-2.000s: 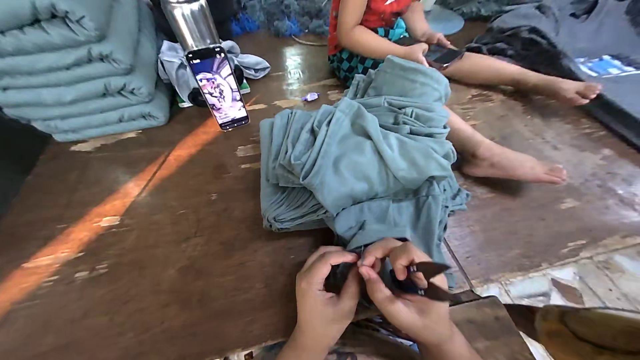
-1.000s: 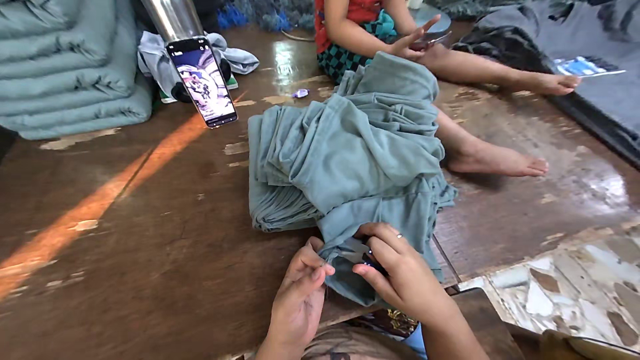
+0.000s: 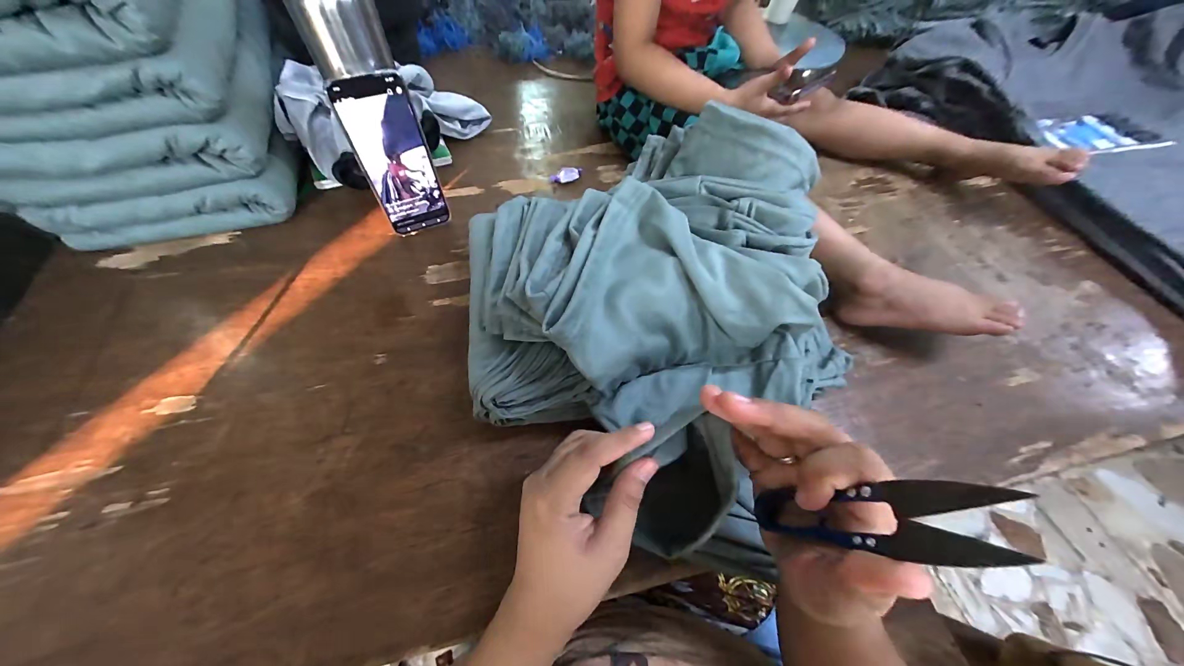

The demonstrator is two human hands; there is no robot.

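Observation:
A heap of grey-green folded fabric lies on the brown wooden platform, its near edge hanging open in a loop between my hands. My left hand is at the left of that loop, thumb and forefinger a little apart near the cloth; whether they touch it is hard to tell. In my right hand are thread snips, with dark blades spread and pointing right, the blue handle lying across the fingers. The right forefinger and thumb reach up beside the cloth.
A phone leans against a steel container. Thick folded grey-green bundles are stacked at the left. Beyond the fabric sits a person with bare legs stretched right. Dark cloth lies at the right, and a small purple-and-white item behind the heap.
The snips, partly hidden in my right hand before, now show plainly with blades pointing right. The fingers of that hand have spread. The seated person's hand has lifted since the earliest frame.

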